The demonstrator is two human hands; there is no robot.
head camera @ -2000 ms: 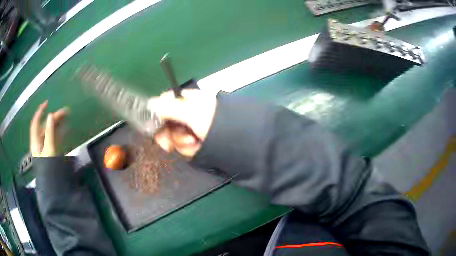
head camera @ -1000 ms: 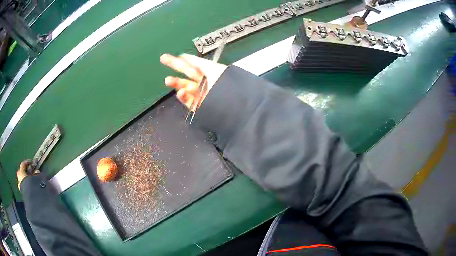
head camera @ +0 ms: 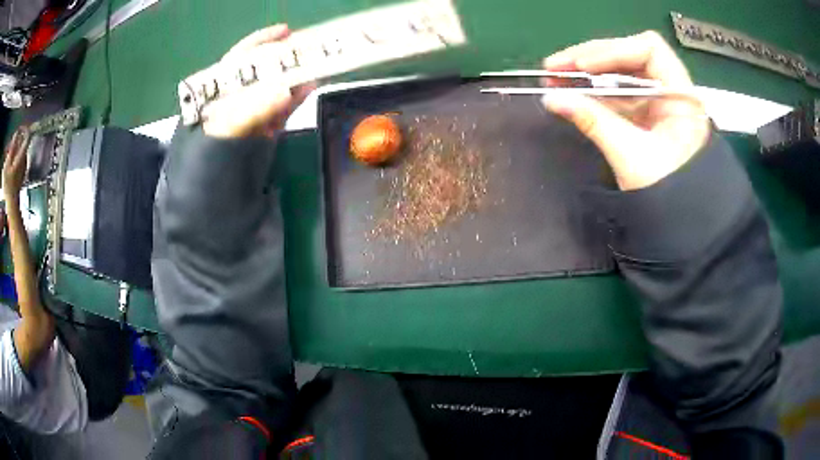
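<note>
My left hand (head camera: 247,99) holds a pale metal fixture bar (head camera: 333,52) by its left end, raised above the back left of the tray. The bar carries a row of several small dark parts. My right hand (head camera: 634,103) holds silver tweezers (head camera: 575,88), legs apart, tips pointing left toward the bar but not touching it. The black scrap tray (head camera: 467,278) lies below and between my hands. Fine reddish clippings (head camera: 436,184) are scattered in it, and a rough orange ball (head camera: 376,139) sits in its back left corner.
Another fixture bar (head camera: 746,47) lies at the back right. A dark fixture stack (head camera: 791,130) is cut by the right edge. A black box (head camera: 121,202) with a pale face and cable stands at the left. Another person's arm (head camera: 27,260) is at the far left.
The view has turned left. My left hand has brought the fixture bar up over the bench behind the tray. The tweezers, earlier against my right palm, now point left between my fingers.
</note>
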